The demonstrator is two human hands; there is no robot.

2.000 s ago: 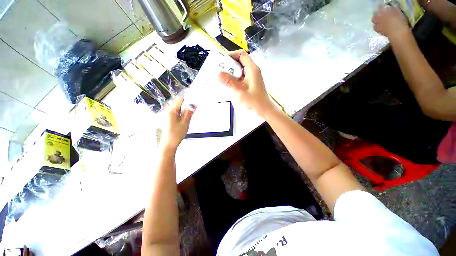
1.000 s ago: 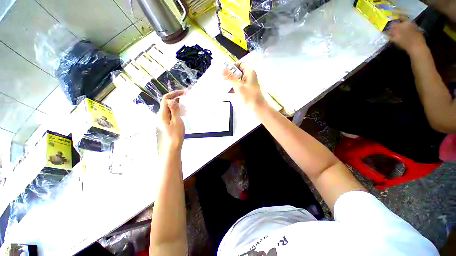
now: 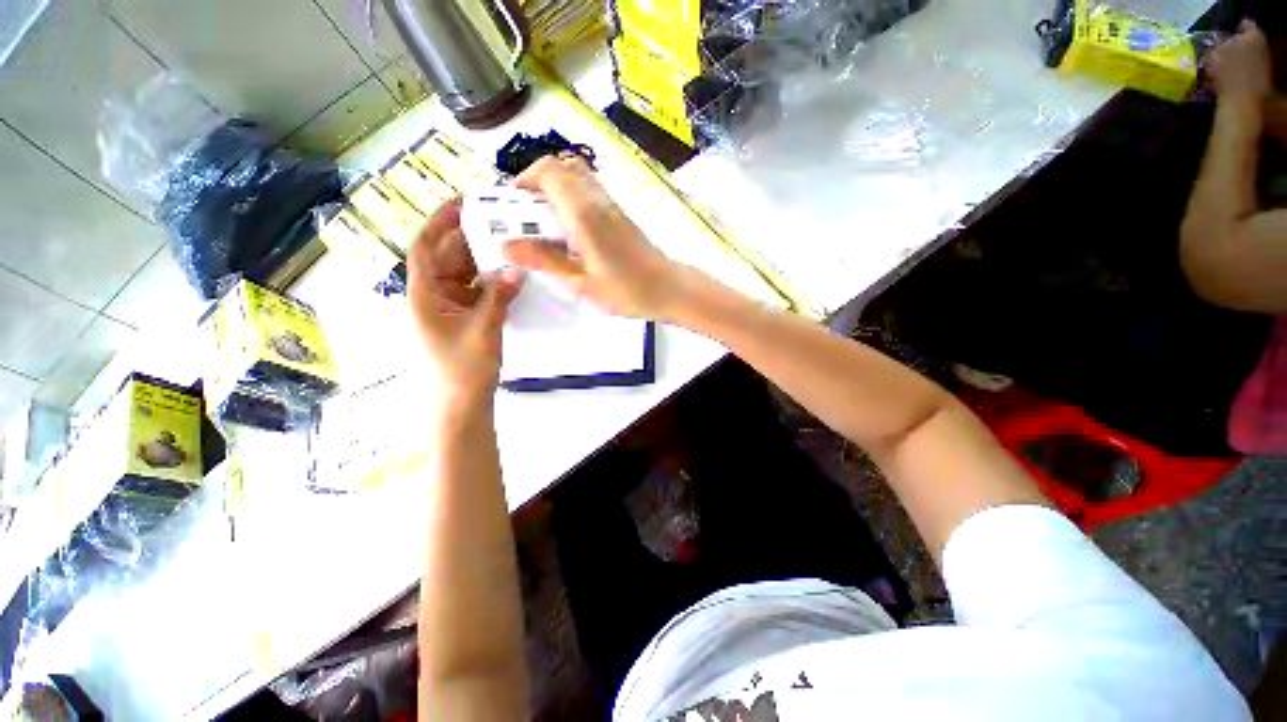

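A white block (image 3: 511,222) with small grey print is held up between both hands over the table. My left hand (image 3: 459,289) holds its left side, thumb below it. My right hand (image 3: 586,240) grips its right side, fingers on top and thumb underneath. The open dark-edged box (image 3: 579,380), white inside, lies on the table just below and behind the hands. Its upper left part is hidden by them, and the glare washes out what lies in it.
Yellow-and-black boxes (image 3: 164,435) stand at the left. A row of boxes, a black cable heap (image 3: 544,150) and a metal flask (image 3: 456,64) are at the back. A black bag (image 3: 247,198) is by the wall. At right, another person's hand (image 3: 1241,64) touches a yellow box (image 3: 1129,50).
My right hand has moved left to meet my left hand, and both now hold the white block with its printed face showing. The other person's yellow box has shifted and turned.
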